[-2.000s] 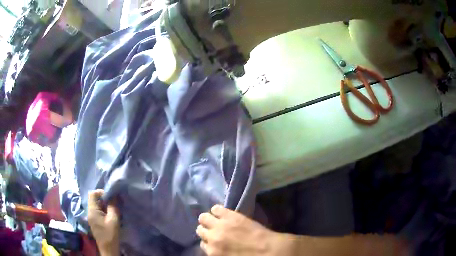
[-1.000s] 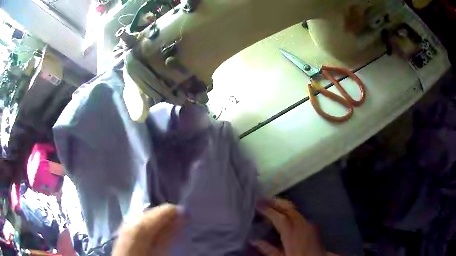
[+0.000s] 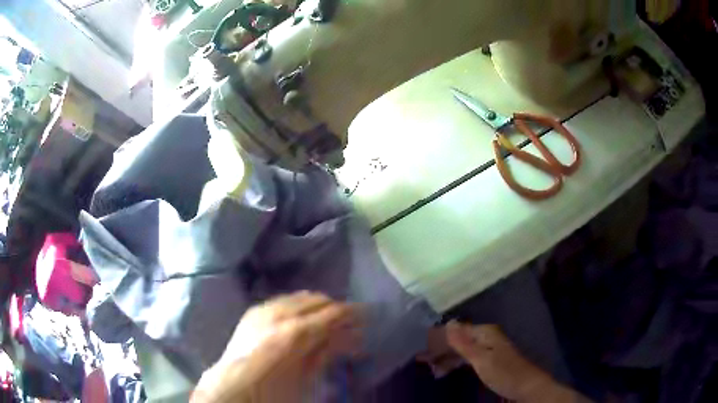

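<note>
The grey-blue garment [image 3: 189,268] lies in loose folds over the left end of the machine bed and hangs toward me. Its upper part reaches under the head of the sewing machine [image 3: 409,47]; the needle and foot are too small and dark to make out. My left hand [image 3: 287,346] is blurred and lies on the cloth at the lower middle, its fingertips unclear. My right hand [image 3: 492,358] holds the cloth's right edge between thumb and fingers, just off the bed's front edge.
Scissors [image 3: 535,153] with orange-red loops lie on the cream bed under the arm, blades pointing to the back left. Dark cloth [image 3: 638,291] is piled at the right. A pink item [image 3: 59,271] and mixed fabric are at the left.
The view has shifted, moving the machine and scissors left in the picture. The garment is rearranged, its right edge now pulled out toward my right hand. Both hands have shifted along the cloth.
</note>
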